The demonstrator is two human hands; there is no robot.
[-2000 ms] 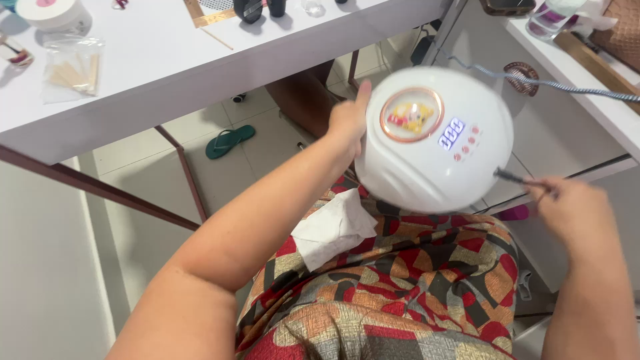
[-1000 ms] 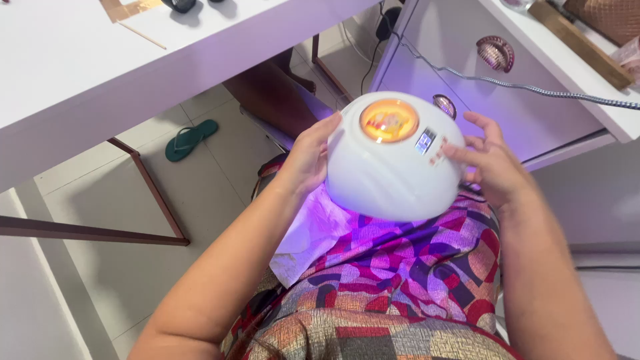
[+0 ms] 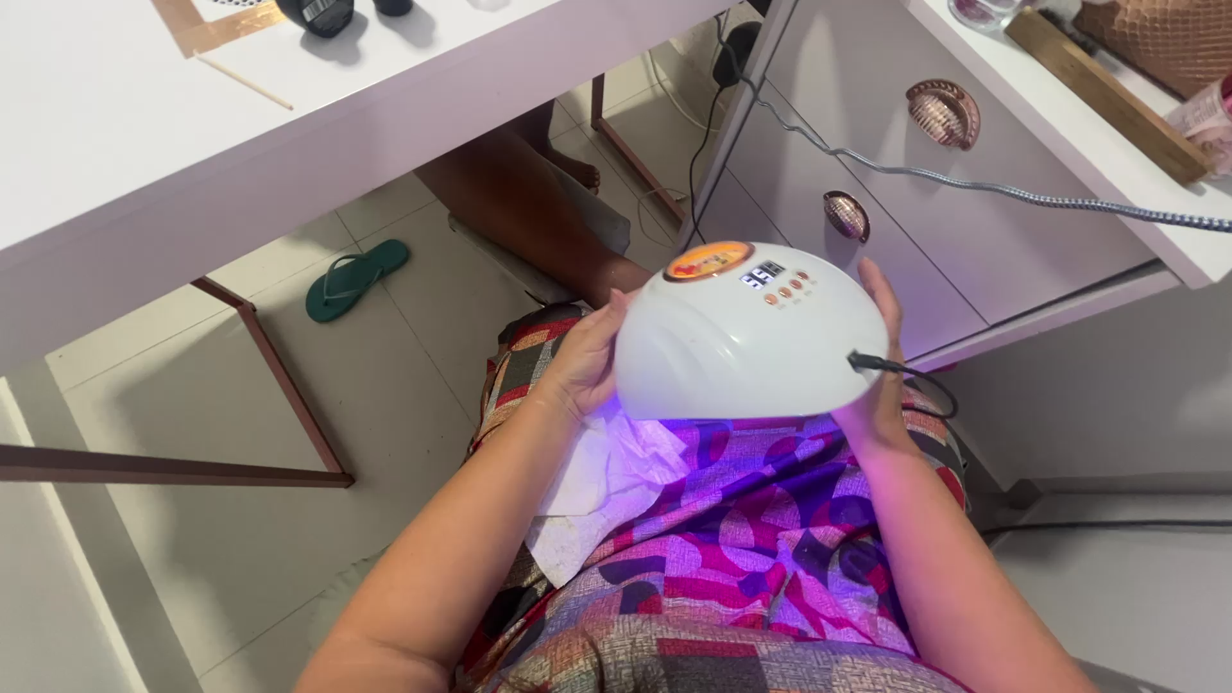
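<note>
A white dome-shaped UV nail lamp (image 3: pixel 741 356) is held between my two hands above my lap, its small display and round emblem lit. My left hand (image 3: pixel 589 356) grips its left side; my right hand (image 3: pixel 878 385) grips the right side, partly hidden behind the shell. A black power plug (image 3: pixel 866 362) sits in the lamp's right side. Violet light spills from underneath onto the patterned fabric (image 3: pixel 751 558) and a white paper towel (image 3: pixel 611 472) on my lap. Another person's lower leg (image 3: pixel 539 207) reaches toward the lamp; the end of that leg is hidden behind it.
A white table (image 3: pixel 144 135) with a thin wooden stick (image 3: pixel 243 80) spans the upper left. White drawers (image 3: pixel 866 173) with shell-shaped handles stand right, a braided cable (image 3: pixel 895 171) crossing before them. A green flip-flop (image 3: pixel 356 279) lies on the tiled floor beside the table's metal leg (image 3: pixel 284 395).
The lamp's light has come on and the lamp has been lowered toward the lap. My right hand, first holding the plug by the lamp, then at its buttons, now grips the lamp's side.
</note>
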